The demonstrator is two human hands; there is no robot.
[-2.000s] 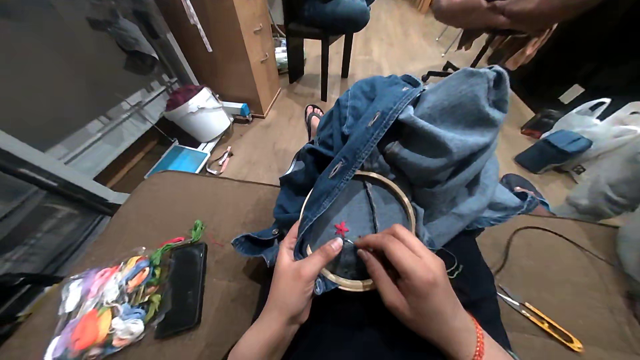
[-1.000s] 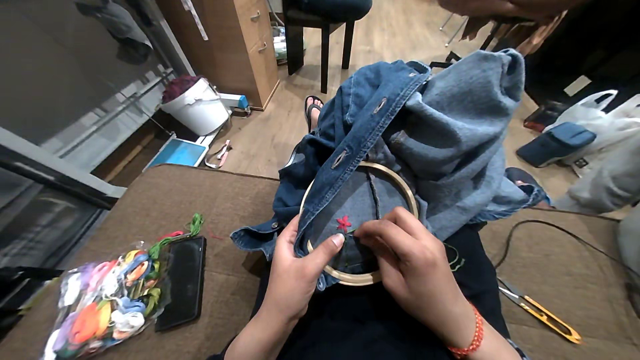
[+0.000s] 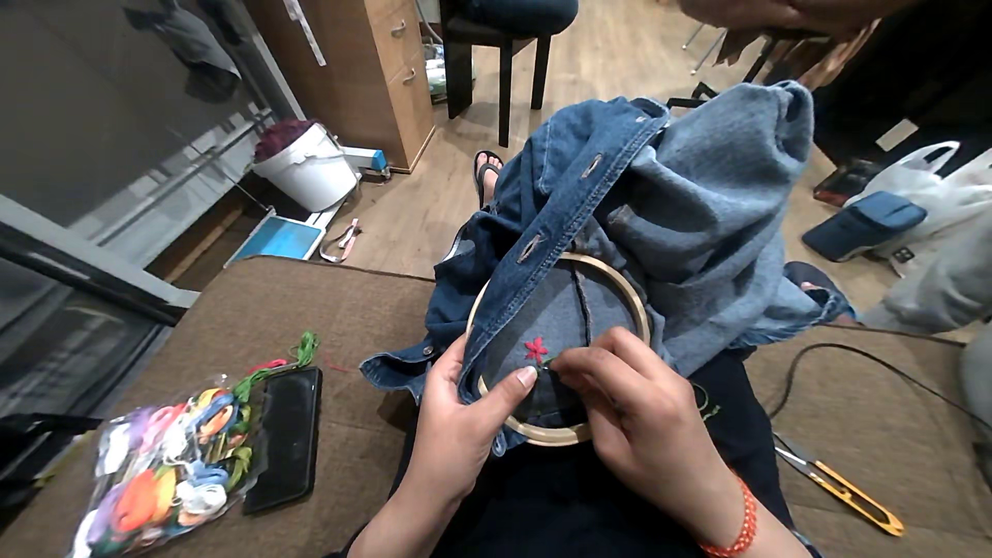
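Observation:
A denim garment (image 3: 705, 209) lies across the lap, part of it stretched in a wooden embroidery hoop (image 3: 637, 298). My left hand (image 3: 473, 411) grips the hoop's left edge, with its thumb on the fabric just below a red embroidered flower (image 3: 535, 350). The fingertips of my right hand (image 3: 628, 387) are pinched together at the fabric, right of that thumb. A bit of green thread shows between the two hands; whether a needle is held is hidden. More green thread (image 3: 707, 403) hangs to the right of my right hand.
On the brown cushioned seat (image 3: 364, 302) at left lie a clear bag of colourful embroidery floss (image 3: 163, 465) and a black phone (image 3: 287, 442). Yellow-handled thread snips (image 3: 845, 488) and a dark cable (image 3: 852, 349) lie at right. Beyond stand a white bucket (image 3: 310, 170) and a black chair (image 3: 504, 85).
My right hand's fingers have stayed close to the red flower, shifting slightly over the fabric. My left hand keeps its grip on the hoop.

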